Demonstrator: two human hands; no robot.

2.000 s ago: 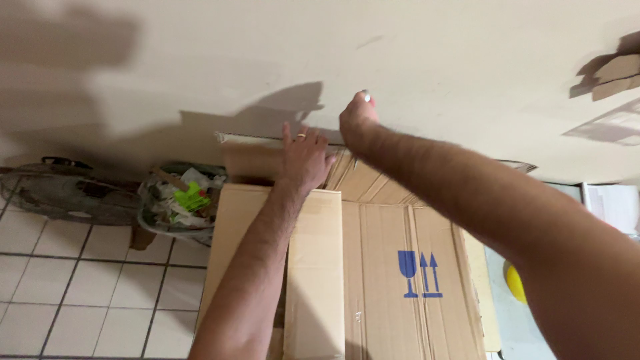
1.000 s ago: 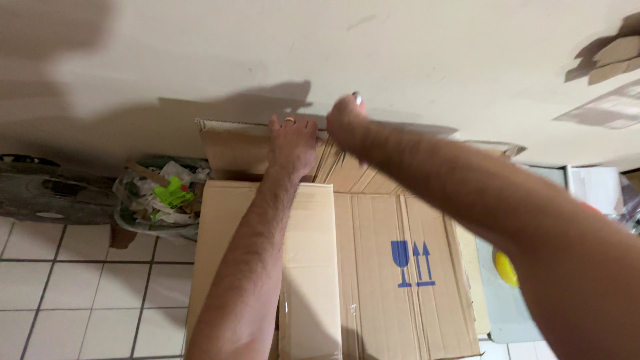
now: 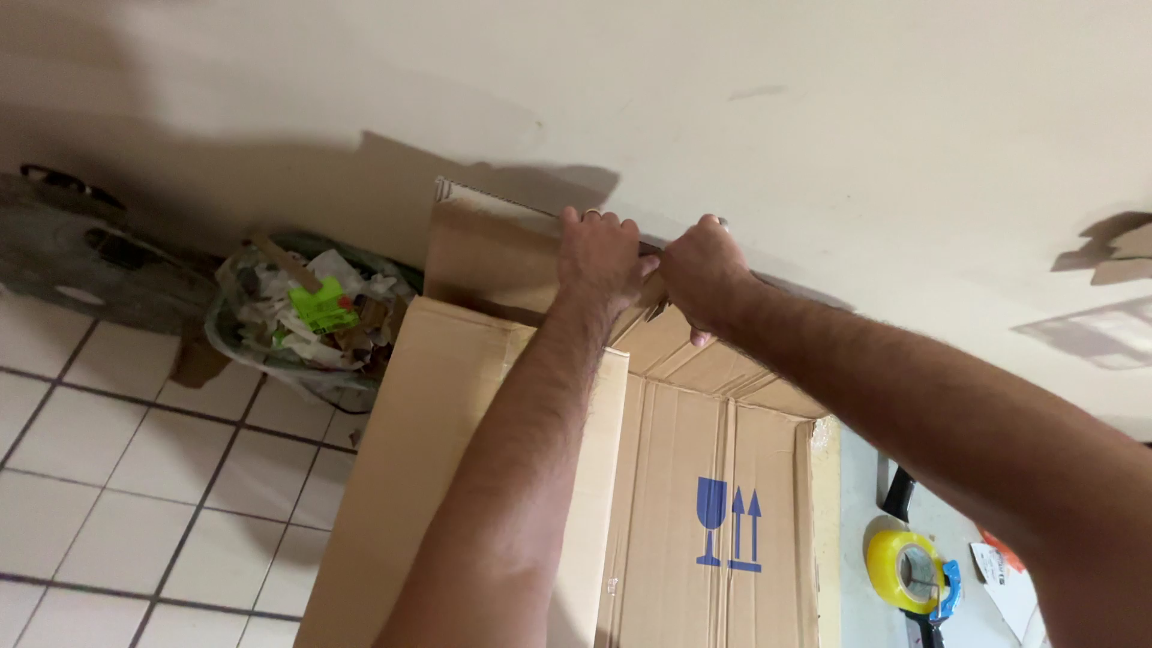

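Observation:
A cardboard box (image 3: 720,522) with blue fragile and upright marks lies below my arms, one long flap (image 3: 459,387) along its left part. Against the wall stands its far end flap (image 3: 495,247). My left hand (image 3: 601,255) grips the top edge of that flap, fingers over the rim. Just right of it, almost touching, my right hand (image 3: 706,274) is closed at the same edge. A small piece of something shows at the top of the right fist; what it is cannot be told. Below the right hand the cardboard is creased and looks torn.
A bin (image 3: 315,310) of paper scraps stands left on the tiled floor (image 3: 108,450), beside a dusty round object (image 3: 90,261). At right, a yellow tape roll in a dispenser (image 3: 904,571) and a black handle (image 3: 898,495) lie on a pale surface. The wall (image 3: 675,108) rises beyond the box.
The right hand has come down from above the flap's edge to the edge itself. The left hand stays on the flap. The view has shifted, showing more of the tape dispenser.

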